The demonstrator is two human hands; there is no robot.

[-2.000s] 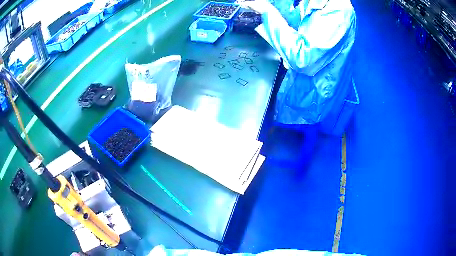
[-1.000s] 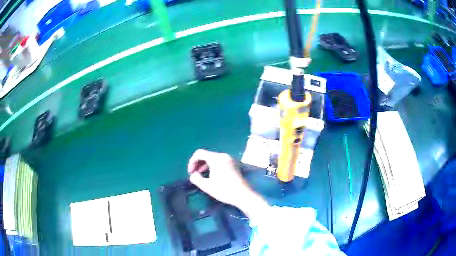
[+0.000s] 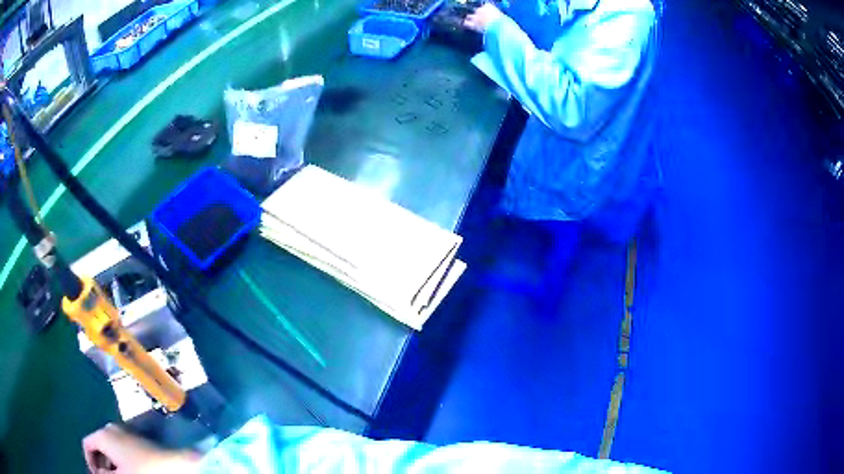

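My right hand (image 3: 120, 449) is at the bottom left edge, partly cut off, with its light blue sleeve stretching in from the right. Its fingers are curled, and I cannot tell whether they hold anything. The orange-yellow electric screwdriver (image 3: 125, 347) hangs just above the hand, tip down, in front of the white and grey screw dispenser (image 3: 185, 361). My left hand is not in view.
A blue parts bin (image 3: 205, 220) with small dark parts, a clear bag (image 3: 278, 125) and cream cardboard sheets (image 3: 361, 241) lie on the bench. Black housings (image 3: 185, 137) sit on the green belt. A person in a blue smock (image 3: 583, 120) stands beyond the sheets. A black cord crosses the bench.
The view has swung right from the bench housing and cream sheet, which are now out of the picture. My right hand now shows at the bottom left edge.
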